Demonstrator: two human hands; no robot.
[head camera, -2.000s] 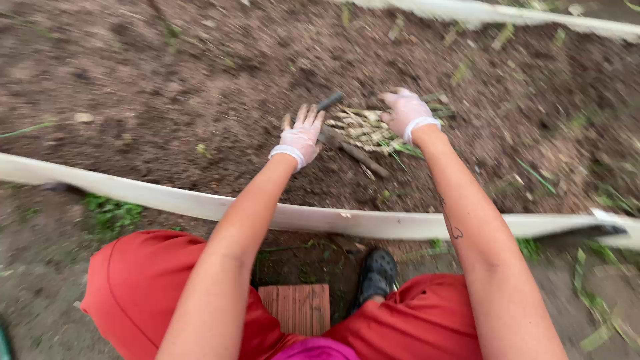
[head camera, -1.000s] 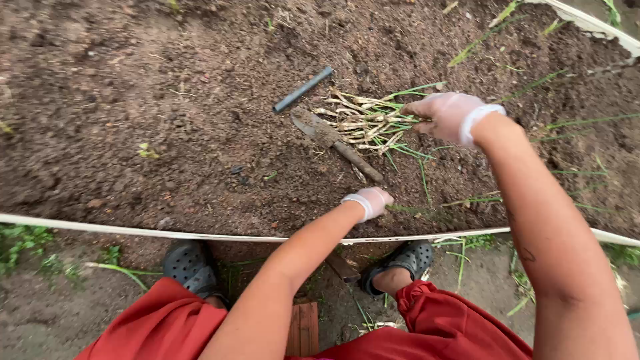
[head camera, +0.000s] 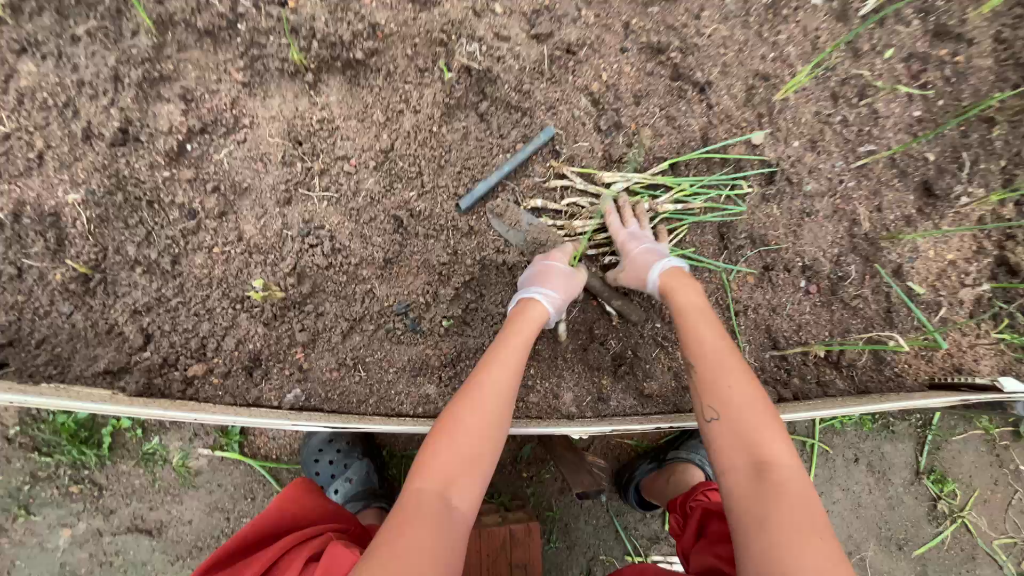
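Note:
My left hand (head camera: 552, 280), in a clear glove, is closed on a green onion seedling; its white root end shows below the hand and its green tip above. My gloved right hand (head camera: 636, 242) lies with fingers spread on a bundle of green onion seedlings (head camera: 704, 192) on the soil. A hand trowel (head camera: 616, 299) lies partly under the seedlings and behind my left hand, its soil-covered blade to the upper left. Just above the blade, a short grey pipe (head camera: 506, 169) rests on the soil.
A thin pale board edging (head camera: 240, 414) runs between the bed and my feet. Seedlings stand or lean in the soil (head camera: 912, 304) at the right. Below the edging are my grey clogs (head camera: 340, 468), a brick (head camera: 502, 544) and a piece of wood (head camera: 574, 468).
My right hand has moved left onto the seedling bundle. My left hand has moved up beside the trowel handle from near the edging, and a seedling now shows in it.

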